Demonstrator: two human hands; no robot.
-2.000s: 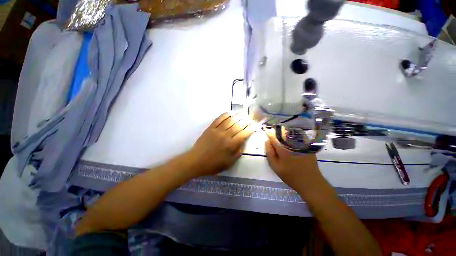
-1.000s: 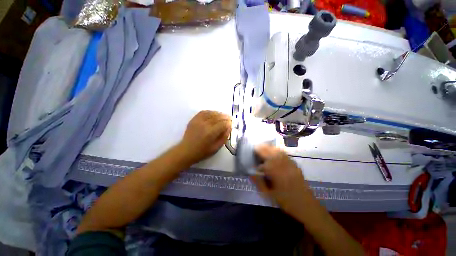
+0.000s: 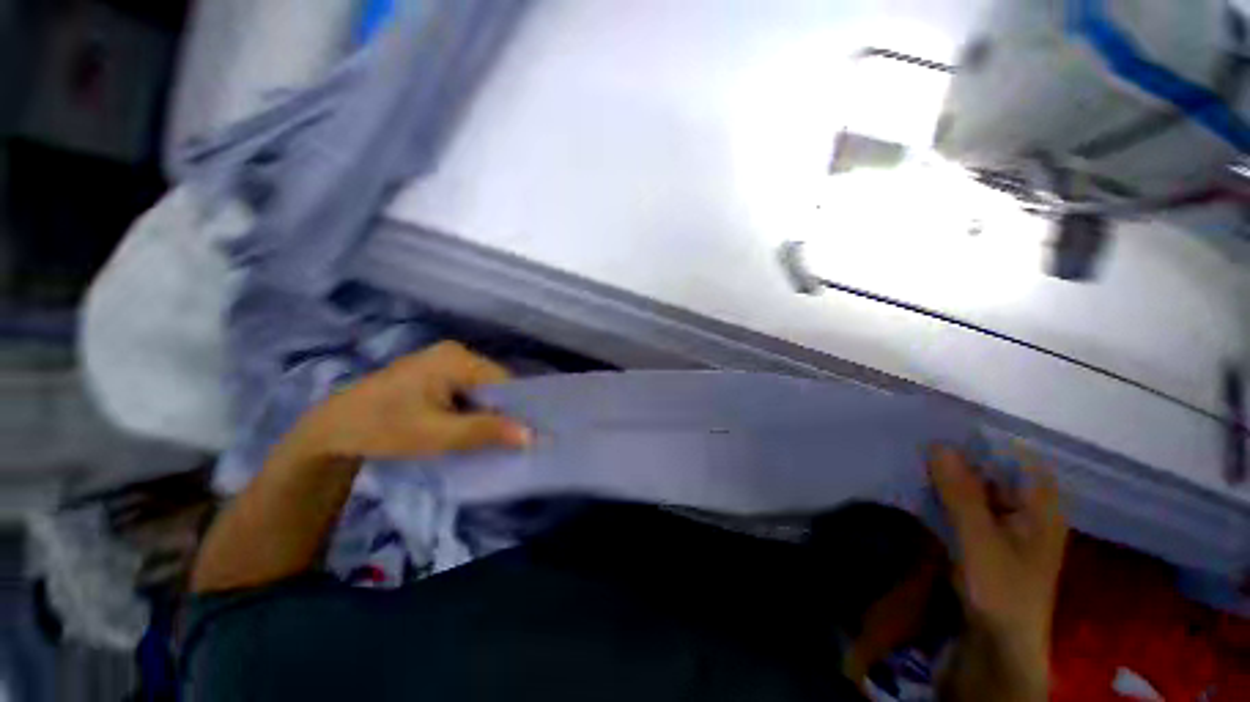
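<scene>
A narrow grey-blue garment piece [image 3: 727, 436] is stretched nearly level between my two hands, below the table's front edge and over my lap. My left hand [image 3: 411, 409] grips its left end, with the thumb on top. My right hand [image 3: 998, 521] holds its right end; the fingers are blurred. The white sewing machine head [image 3: 1097, 103] with its blue stripe is at the top right, cut off by the picture's edge. Its lit needle area on the white table [image 3: 644, 178] shows no cloth. The picture is blurred.
Grey-blue cut pieces [image 3: 329, 172] lie at the table's left end. Crumpled cloth [image 3: 295, 322] hangs below them. A dark tool, likely the snips [image 3: 1235, 418], is at the right edge. A ruled band [image 3: 576, 309] runs along the front edge. Red material [image 3: 1138, 624] is at the lower right.
Both hands have moved from the needle area to below the table's front edge, with the cloth now spread between them. The view has turned down and left.
</scene>
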